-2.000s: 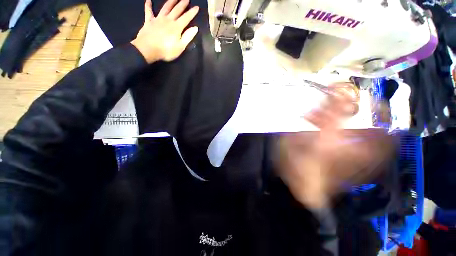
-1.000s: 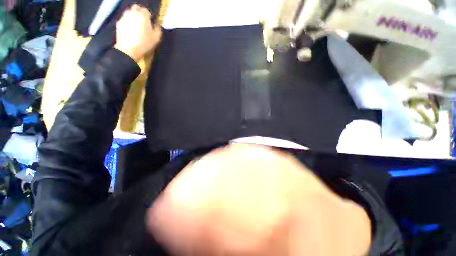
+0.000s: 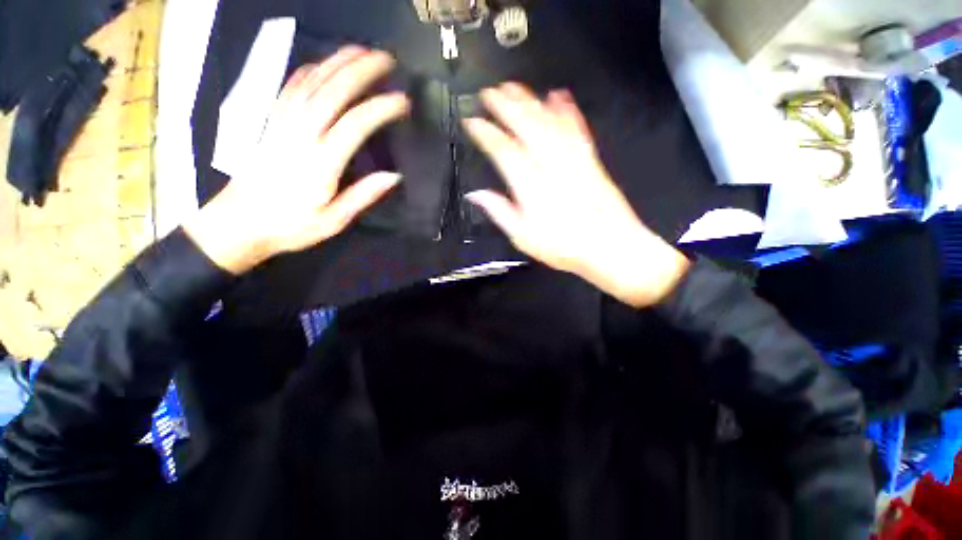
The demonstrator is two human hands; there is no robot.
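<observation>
The black garment panel (image 3: 622, 127) lies under the machine's needle area. A narrow welt strip (image 3: 451, 169) with a dark slit runs down its middle, below the presser foot (image 3: 450, 42). My left hand (image 3: 316, 158) lies flat on the cloth left of the slit, fingers spread, partly over a pale grey-blue piece (image 3: 256, 95). My right hand (image 3: 559, 174) lies on the cloth right of the slit, fingers apart and slightly blurred. Neither hand visibly grips anything. Pale backing (image 3: 717, 105) shows at the panel's right edge.
Scissors with yellow-gold handles (image 3: 823, 118) lie at the right, beside a blue object (image 3: 899, 137). A dark bundle of cut pieces (image 3: 58, 127) lies on the wooden surface (image 3: 111, 200) at left. A knurled knob (image 3: 511, 26) is beside the needle. Red material (image 3: 934, 517) shows at lower right.
My left hand has moved from the wooden surface onto the panel. My right hand has moved from close below the camera onto the cloth. The slit now shows between them; the view has shifted.
</observation>
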